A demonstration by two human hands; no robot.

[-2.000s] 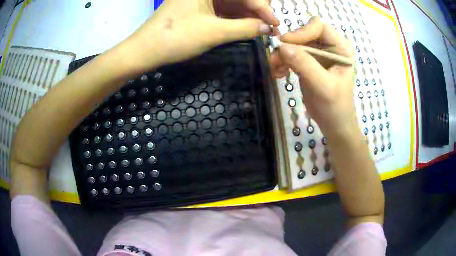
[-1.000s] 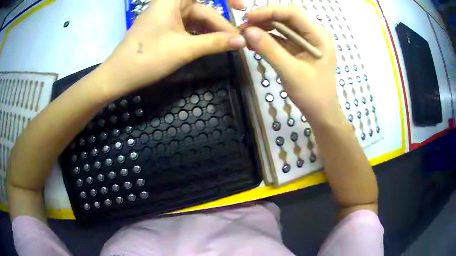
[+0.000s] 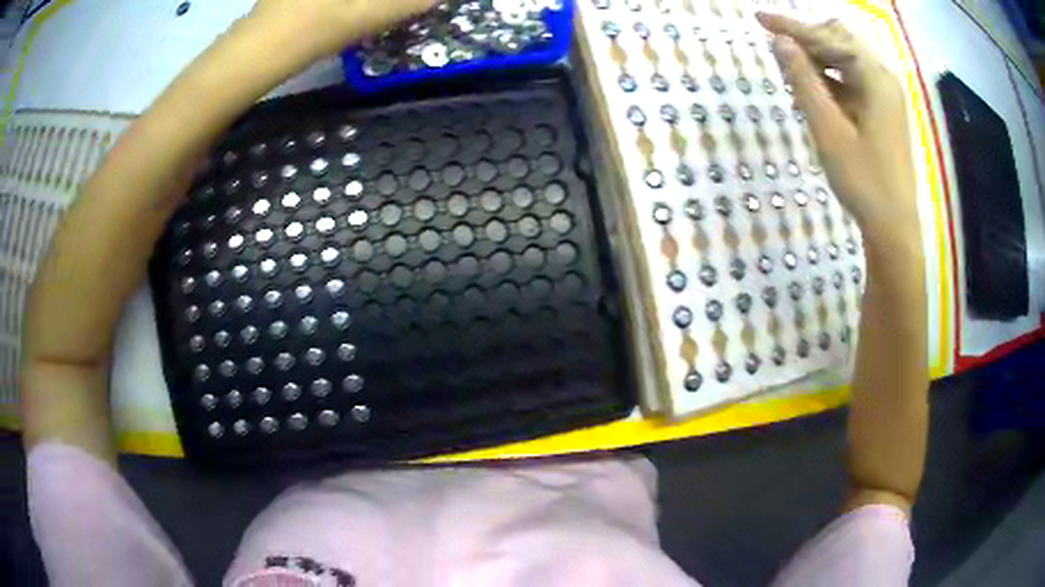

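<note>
The black tray [image 3: 481, 355] lies in front of me, with silver round parts [image 3: 261, 206] in rows of pockets on its left side; the pockets on its right side hold no silver parts. The loading board [image 3: 733, 373], off-white, stands at its right, with rows of metal rounds in tan dumbbell shapes. My right hand [image 3: 842, 98] is over the board's upper right, fingers bent; whether it holds anything cannot be told. My left hand [image 3: 367, 9] is at the top edge beside the blue bin [image 3: 458, 73], its fingers mostly cut off. The bin holds a heap of loose metal pieces.
A second slotted board [image 3: 57, 161] lies at the left, partly behind my left forearm. A black flat device [image 3: 983, 212] lies at the far right beyond red and yellow tape. A small dark part [image 3: 183, 8] sits on the bench at the upper left.
My hands were together over the board's upper left edge and are now apart. The left has moved up and left to the bin, the right to the right. The tan stick no longer shows.
</note>
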